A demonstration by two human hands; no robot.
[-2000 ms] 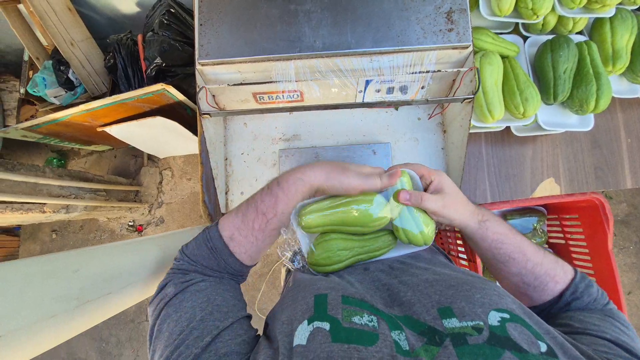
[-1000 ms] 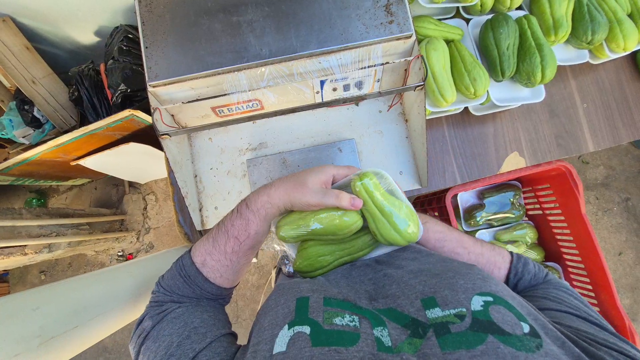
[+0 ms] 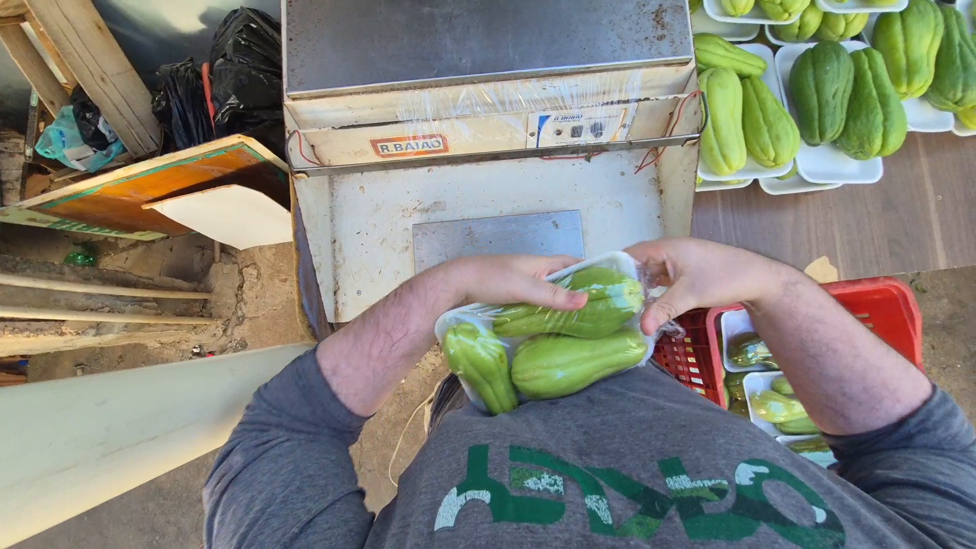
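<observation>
A white foam tray (image 3: pixel 450 314) with three green chayotes (image 3: pixel 579 361) under clear plastic film is held against my shirt front. My left hand (image 3: pixel 526 284) grips the tray's far side, its thumb across the upper chayote. At the tray's right end, my right hand (image 3: pixel 675 282) pinches the gathered film (image 3: pixel 660 326) between thumb and fingers. Just beyond the hands stands the film-wrapping machine (image 3: pixel 366 221), with a small metal plate (image 3: pixel 496 232) on its white lower surface and stretched film on its front panel.
Foam trays of chayotes (image 3: pixel 822 95) stand on the wooden table (image 3: pixel 831 213) at upper right. A red plastic crate (image 3: pixel 884 301) holding wrapped trays is under my right forearm. Black plastic bags (image 3: pixel 245 69), boards (image 3: pixel 221 217) and a pale beam (image 3: pixel 137 435) lie on the left.
The wrapped tray has turned in my hands. My right hand, largely hidden behind the tray one second ago, now shows at its right end, holding film.
</observation>
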